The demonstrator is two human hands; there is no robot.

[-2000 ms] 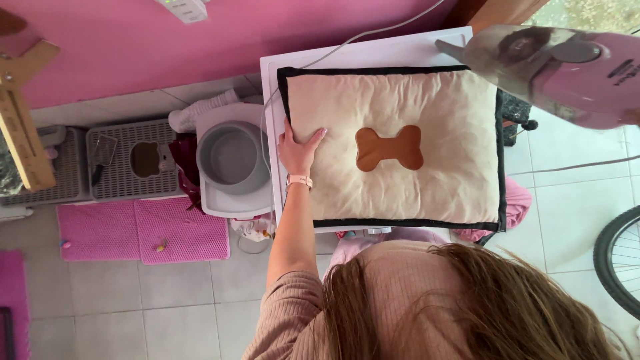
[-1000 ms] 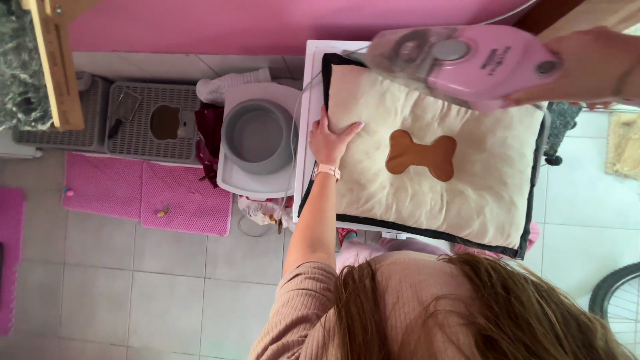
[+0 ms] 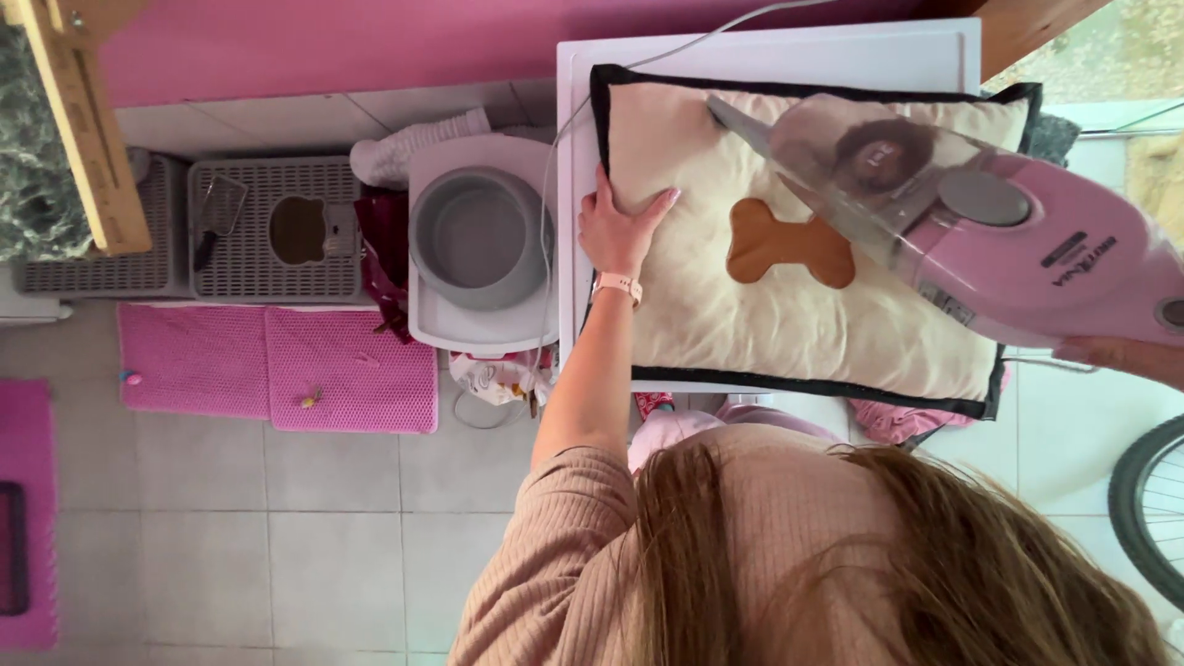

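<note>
A cream pet cushion [image 3: 703, 314] with black edging and a brown bone patch [image 3: 786, 242] lies on a white surface [image 3: 740, 55]. My left hand [image 3: 622, 227], wearing a pink watch band, rests on the cushion's left edge with its thumb spread apart. At the right, my right hand [image 3: 1124, 356] is mostly cut off by the frame and holds a pink handheld vacuum cleaner [image 3: 1045, 240] from below. The vacuum's narrow grey nozzle [image 3: 735, 120] is over the cushion's upper left part; whether it touches the fabric cannot be told.
A grey bowl [image 3: 481, 238] stands on a lidded white container left of the cushion. A pale cord [image 3: 548, 213] runs down between them. Farther left are grey litter trays [image 3: 275, 231] and pink mats [image 3: 351, 370]. A wooden-edged shelf [image 3: 92, 139] juts in at upper left; a bicycle wheel [image 3: 1124, 499] stands at right.
The vacuum nozzle, beyond the cushion's upper right two seconds ago, is now over its upper left part. My left hand stays at the cushion's left edge.
</note>
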